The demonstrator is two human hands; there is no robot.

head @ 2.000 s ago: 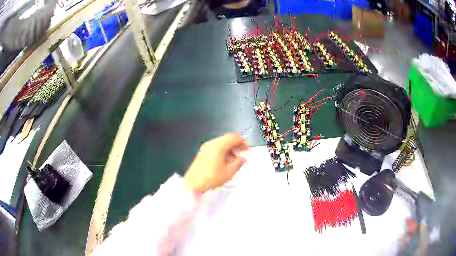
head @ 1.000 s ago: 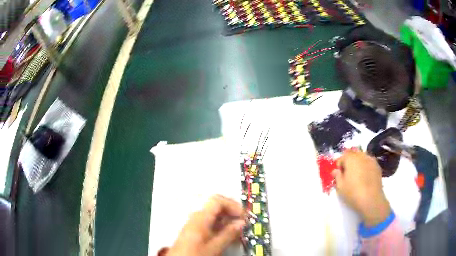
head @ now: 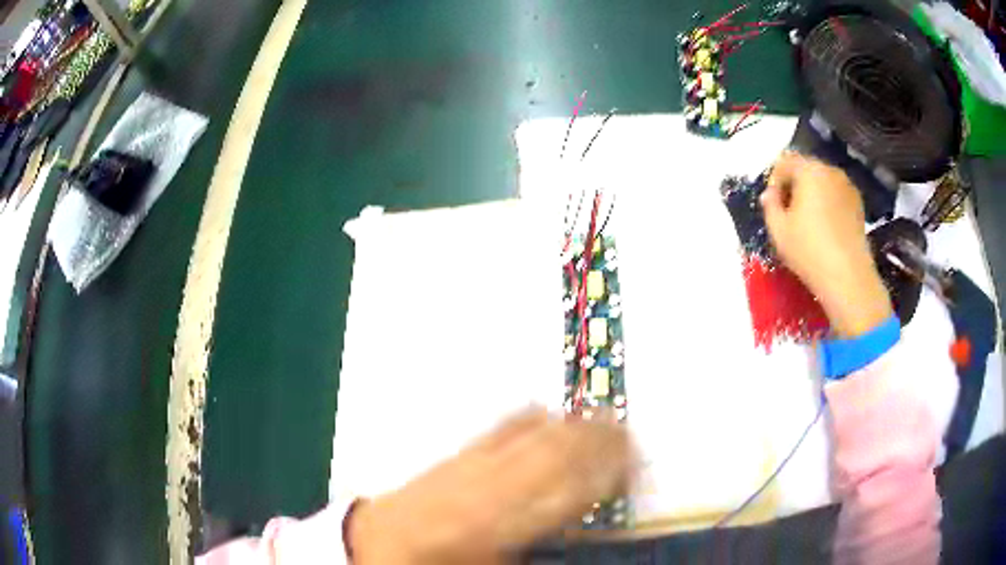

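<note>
A narrow green circuit board (head: 597, 331) with yellow blocks and white-topped cylinders lies upright in view on the white board. Red and black wires rise from its far end. My left hand (head: 530, 480) is blurred and lies over the board's near part; its fingertips are unclear. My right hand (head: 811, 226) is over the black lead wires (head: 748, 210), fingers bent together; whether it holds a wire cannot be seen. The red lead wires (head: 778, 304) lie beside its wrist, partly covered.
A soldering gun (head: 969, 359) lies at the right by a dark round holder (head: 907, 245). A black fan (head: 877, 83) stands behind. Another board (head: 704, 83) lies at the back. A black housing (head: 116, 180) sits on bubble wrap (head: 94, 241) beyond the cream edge (head: 210, 254).
The view has tilted down. The nearer board has come onto the white board. My right hand has moved from the red wires to the black ones; my left hand has moved right across the board.
</note>
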